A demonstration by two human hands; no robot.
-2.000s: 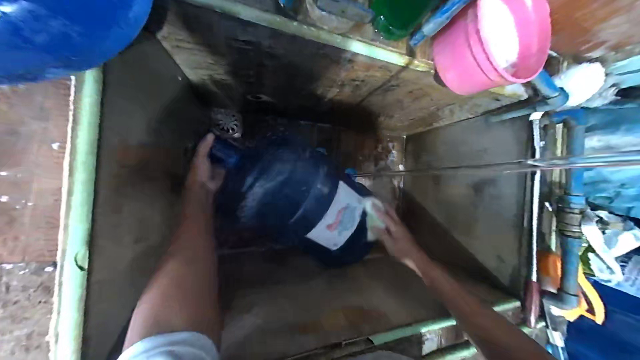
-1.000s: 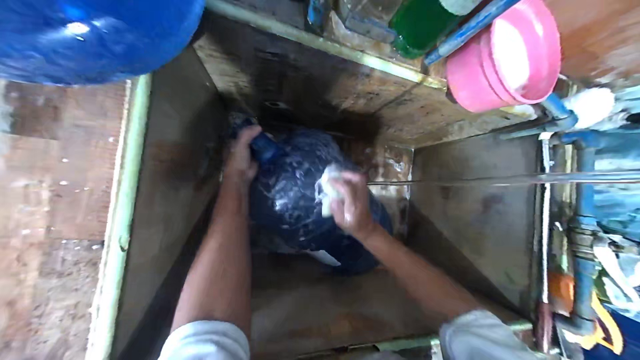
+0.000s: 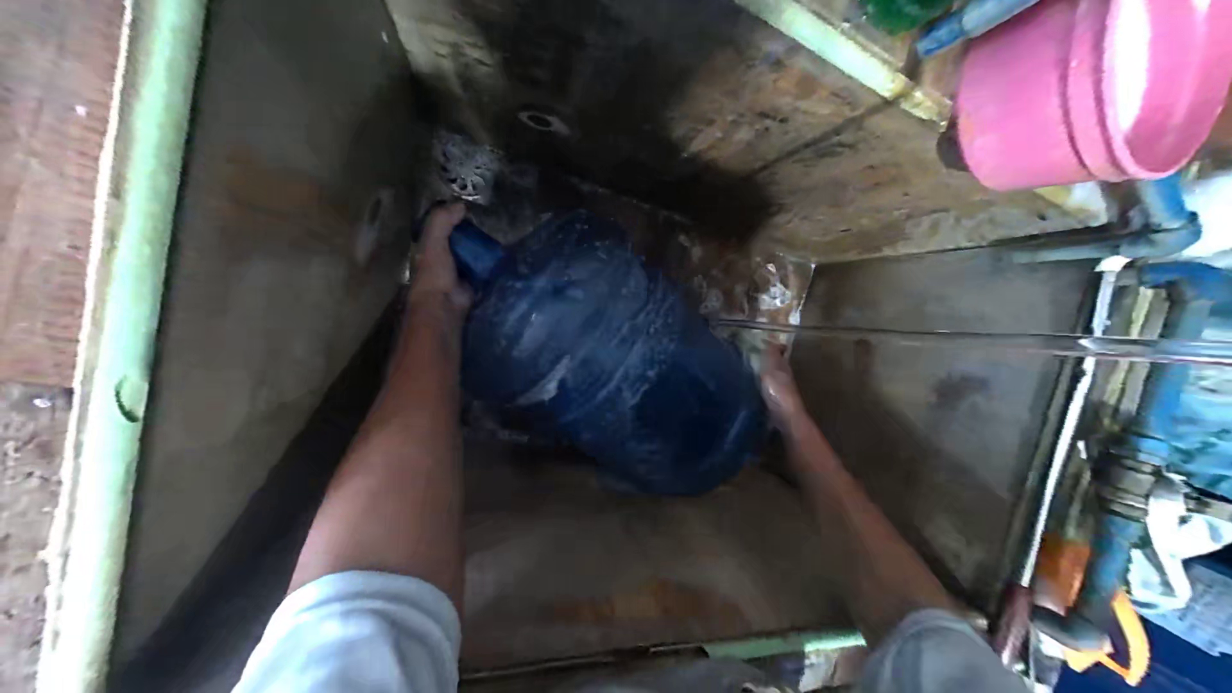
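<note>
A large blue plastic water jug (image 3: 616, 356) lies on its side, soapy and wet, at the bottom of a deep tiled basin. My left hand (image 3: 443, 260) grips the jug's neck at its upper left end. At the jug's right, by its base, is my right hand (image 3: 773, 371), with a pale cloth or sponge partly visible at the fingers; how it is held is blurred. A thin stream of water (image 3: 914, 337) runs in from the right and reaches the jug's base end.
The basin's light green rim (image 3: 144, 289) runs along the left. A pink bucket (image 3: 1035, 96) stands at the upper right edge, near blue pipes (image 3: 1169, 356). A round drain cover (image 3: 467, 173) lies in the far left corner, and an orange-handled thing (image 3: 1126, 640) is at the lower right.
My right hand has moved from the jug's upper side to its base end. The label seen on the jug two seconds ago no longer shows. My left hand stays at the neck.
</note>
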